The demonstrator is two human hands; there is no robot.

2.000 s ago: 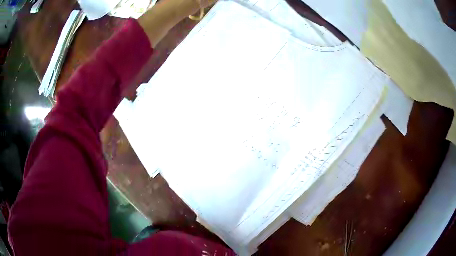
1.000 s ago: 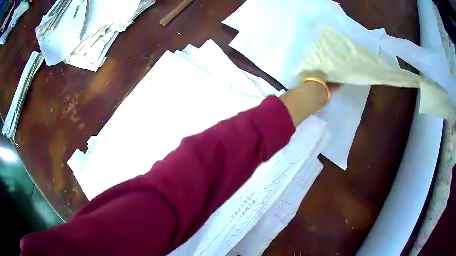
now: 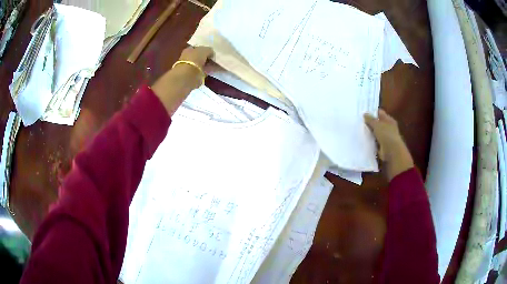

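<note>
A large white paper pattern piece with pen lines and handwriting lies over a cream pattern piece at the upper middle. My left hand, with a yellow bangle at the wrist, holds the left edge of the cream piece. My right hand is on the right edge of the white piece, fingertips at its rim; its thumb and grip are partly hidden. Nearer to me lies a stack of white patterns with curved edges and handwritten characters.
The table is glossy reddish-brown. A white paper roll and a mottled roll run along the right. Pattern bundles, a narrow strip bundle and a wooden stick lie at the left and far side.
My left hand has moved from the floppy cream piece to the left. My right hand has come into view. A large marked white piece now lies over cream at the upper middle.
</note>
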